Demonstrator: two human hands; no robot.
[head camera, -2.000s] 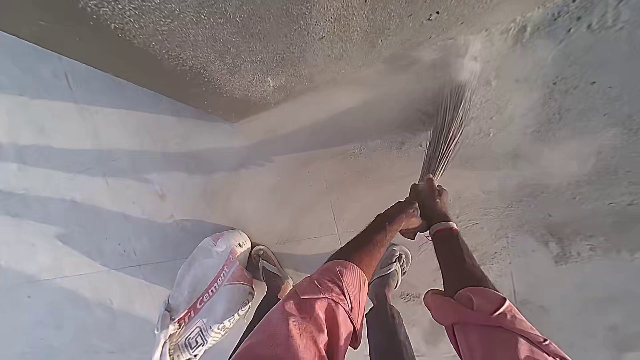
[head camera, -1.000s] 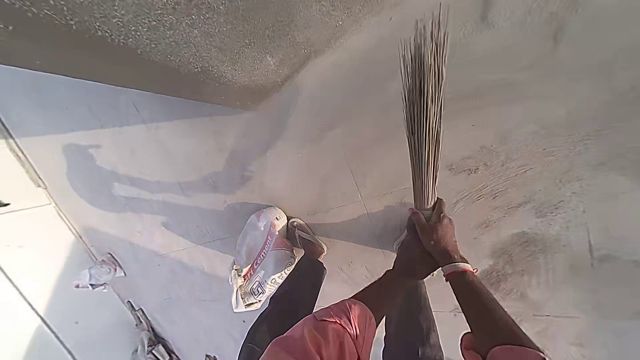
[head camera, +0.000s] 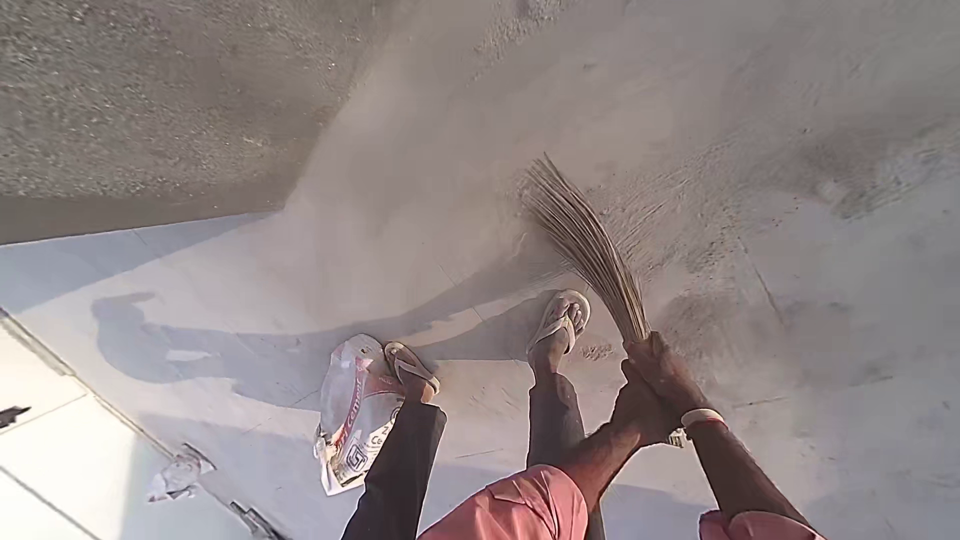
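A stick broom (head camera: 592, 251) of thin bundled twigs slants up and left from my hands, its tips bent over the dusty floor. Both hands grip its bound end, one against the other. My left hand (head camera: 637, 409) is lower on the handle and partly hidden by the other. My right hand (head camera: 664, 371), with a pale band at the wrist, is closed around the broom just above. Grey dust (head camera: 420, 142) hangs over the floor left of the twigs.
A printed cement sack (head camera: 352, 420) lies beside my left sandalled foot (head camera: 412, 371). My right foot (head camera: 559, 326) stands near the broom. A rough grey raised surface (head camera: 165, 105) fills the upper left. Crumpled scraps (head camera: 180, 472) lie at lower left, and loose dirt (head camera: 675, 210) spreads right of the broom.
The broom, pointing straight up in the view one second ago, now leans left with its twigs bent. Both hands keep hold of it. More dust shows at its left.
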